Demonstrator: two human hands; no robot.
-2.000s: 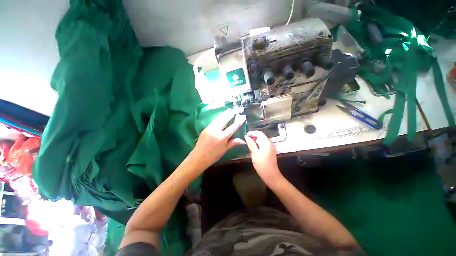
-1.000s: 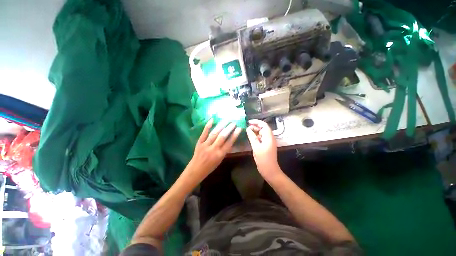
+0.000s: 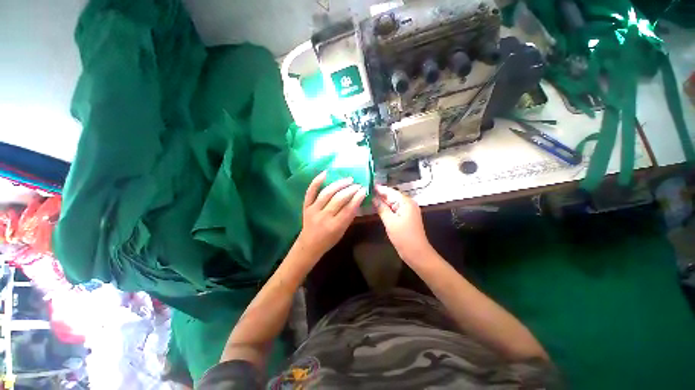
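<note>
A green panel lies at the needle area of the overlock machine, partly washed out by the lamp's glare. My left hand lies on the panel's near left part, fingers spread and pointing at the machine. My right hand pinches the panel's right edge between thumb and fingers, just below the presser foot area. The panel's edge runs up from my right fingertips to the foot. The needle itself cannot be made out.
A large pile of green cloth fills the left side. Blue thread snips lie on the white table right of the machine. Green strips hang over the right side. Green cloth lies below the table. Coloured scraps are at lower left.
The left hand has moved back from the needle area and now rests on the panel, which shows more between hand and machine. The right hand stays at its edge. The view has shifted slightly.
</note>
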